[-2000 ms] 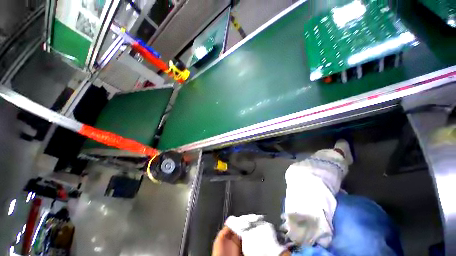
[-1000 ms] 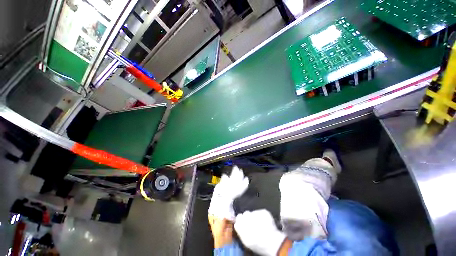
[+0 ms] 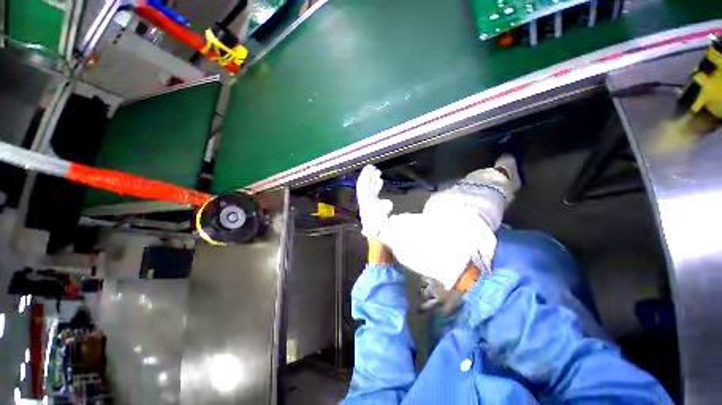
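My left hand (image 3: 370, 198) is in a white knit glove, raised below the conveyor edge. Its fingers point up, it holds nothing, and bare skin shows at the wrist. My right hand (image 3: 419, 245), also in a white glove, reaches across from the right. Its fingertips touch the lower palm and cuff of the left glove; white on white hides whether they grip it. Pale bulky fabric (image 3: 475, 198) lies on my leg behind the right hand. Blue smock sleeves (image 3: 380, 316) cover both forearms.
The green conveyor belt (image 3: 332, 103) runs beyond its silver rail (image 3: 443, 112). A green circuit board (image 3: 514, 17) lies on it, cut off above. Steel benches stand left (image 3: 229, 316) and right (image 3: 697, 237). A round black unit (image 3: 231, 217) sits at the left bench corner.
The left hand goes from bare to gloved over these frames. Both hands have moved up in view, and the right hand now meets the left glove's base. The view has shifted; the board sits higher.
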